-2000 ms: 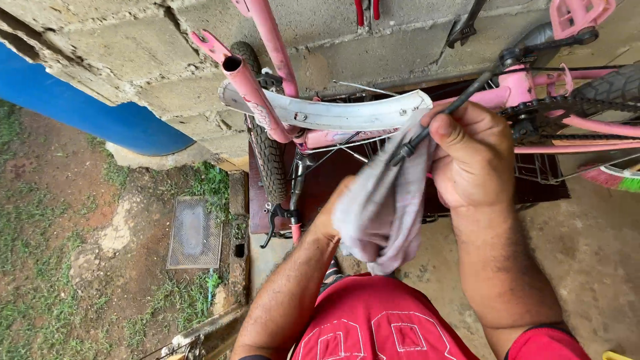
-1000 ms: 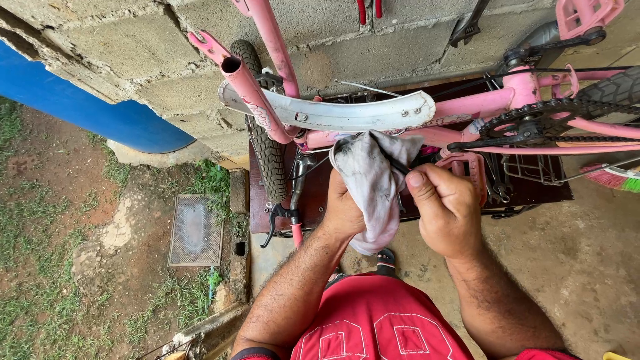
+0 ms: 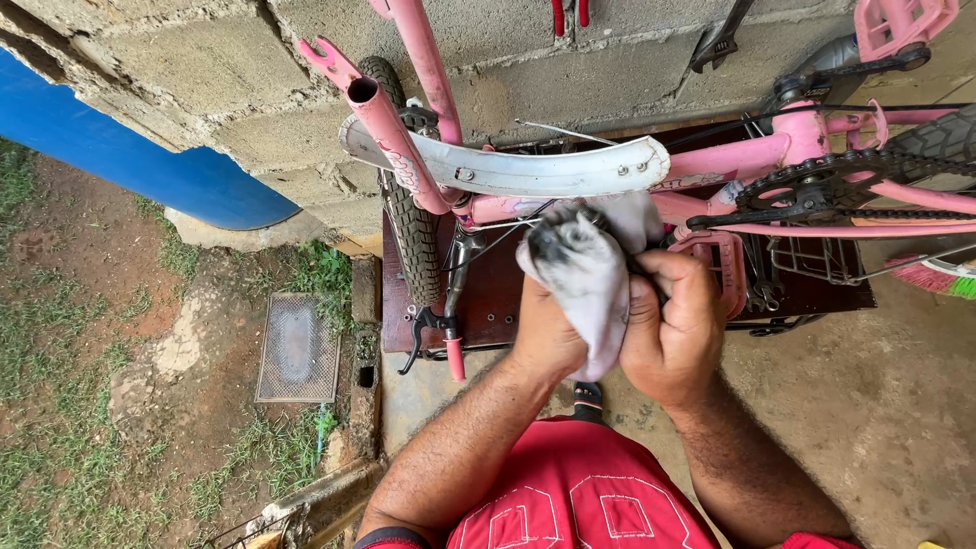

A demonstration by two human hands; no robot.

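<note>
My left hand (image 3: 550, 328) grips a pale cloth (image 3: 598, 293) with black grease stains, bunched in front of the pink bicycle frame (image 3: 732, 156). Close at its right, my right hand (image 3: 675, 328) has thumb and fingers closed on a thin dark part, mostly hidden by the cloth and fingers. Above both hands a white mudguard (image 3: 534, 171) lies across the frame. The black chainring (image 3: 812, 187) and a pink pedal (image 3: 713, 267) are to the right of my hands.
Below the bicycle is a dark red tabletop (image 3: 488, 293) with small nuts and wrenches (image 3: 762, 286). An adjustable wrench (image 3: 717, 49) and red-handled tool (image 3: 570, 15) are at the block wall (image 3: 595, 84). The front tyre (image 3: 412, 236) and brake lever (image 3: 418, 335) lie left.
The dark rod-like part, in plain view across the cloth two seconds ago, is now mostly covered by cloth and fingers. My right hand has come down and closer to my left.
</note>
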